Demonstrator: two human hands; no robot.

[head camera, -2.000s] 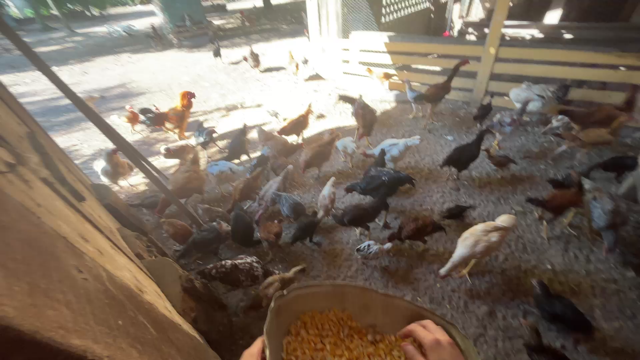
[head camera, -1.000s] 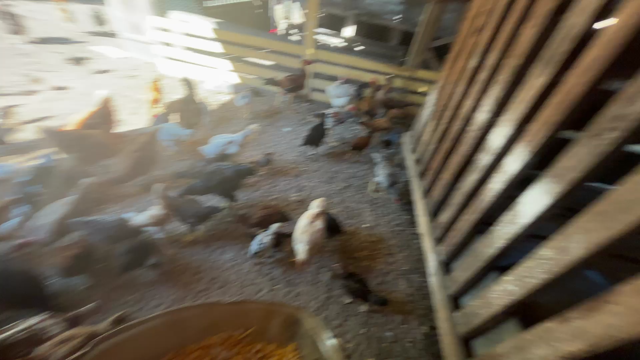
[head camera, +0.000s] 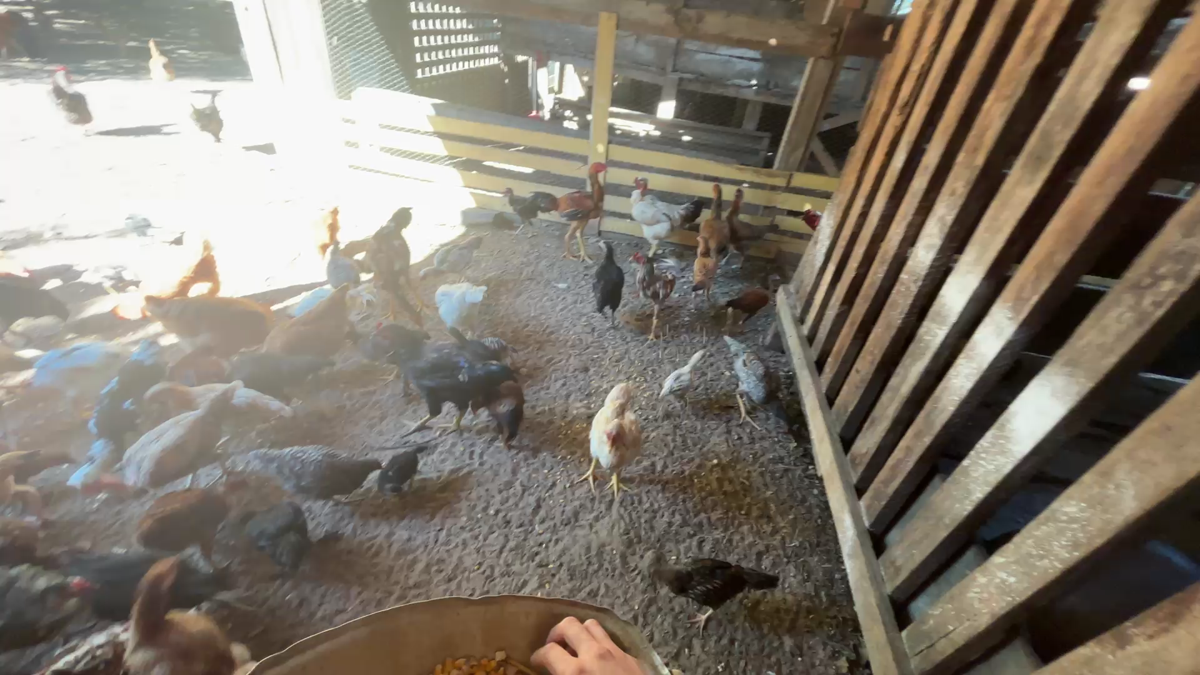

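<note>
A wide round container with a worn rim shows at the bottom edge, with yellow corn kernels inside. My right hand reaches over its right part, fingers bent downward beside the corn; whether it grips the wall or any kernels is hidden. My left hand is out of the frame. Beyond the rim a dark brown young chicken stands on the right, and a cream chicken faces me farther off. A black chicken is left of it.
Many chickens crowd the left, among them a speckled grey one. A slatted wooden wall leans along the right side above a base board. A low yellow slat fence crosses the back. Loose grain lies scattered on the rough dirt floor.
The view has swung right, bringing in the slatted wall. My left hand, at the container's rim two seconds ago, is out of view. The cream chicken has turned to face me.
</note>
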